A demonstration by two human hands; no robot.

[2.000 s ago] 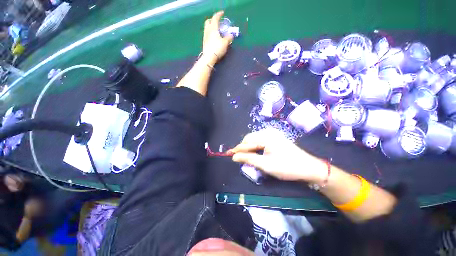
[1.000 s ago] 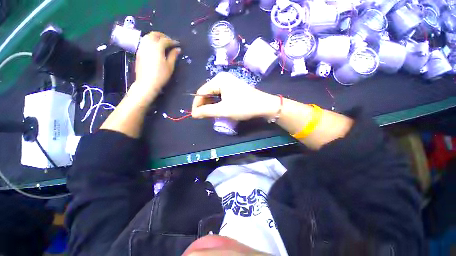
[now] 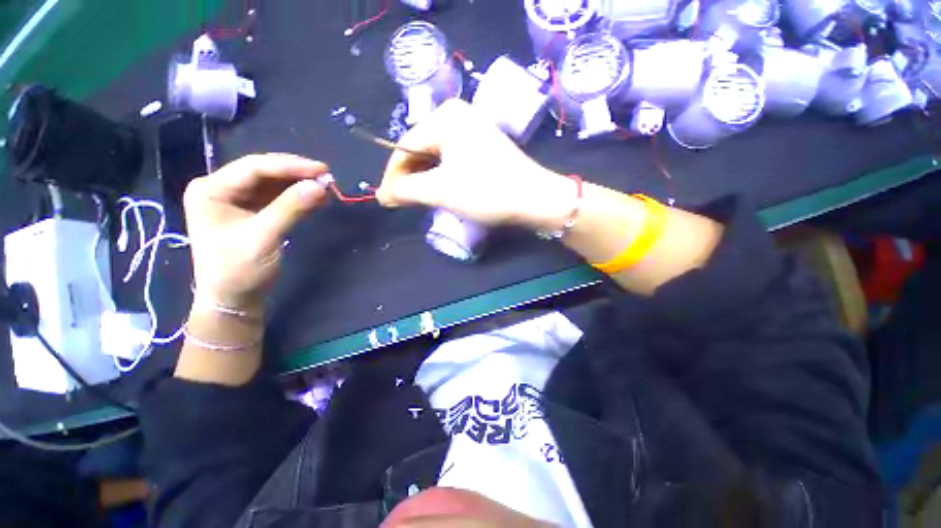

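My left hand (image 3: 242,222) pinches a tiny pale connector (image 3: 326,179) at the end of a red wire (image 3: 353,196). My right hand (image 3: 464,170) pinches the other end of the wire at its fingertips and also holds a thin pointed tool (image 3: 378,138), which sticks out to the left. A lavender housing (image 3: 455,235) lies just below my right hand, partly covered by it. Whether the wire joins this housing is hidden under the hand.
A housing pile (image 3: 666,70) with red wires lies at the upper right. A single housing (image 3: 206,87) stands at upper left, beside a dark phone (image 3: 184,155) and a black cylinder (image 3: 67,141). A white box (image 3: 64,299) and white cable (image 3: 155,242) lie at left.
My left hand has let go of the housing at upper left and come back to the wire end, which it now pinches. My right hand still holds the wire and tool. The view has shifted.
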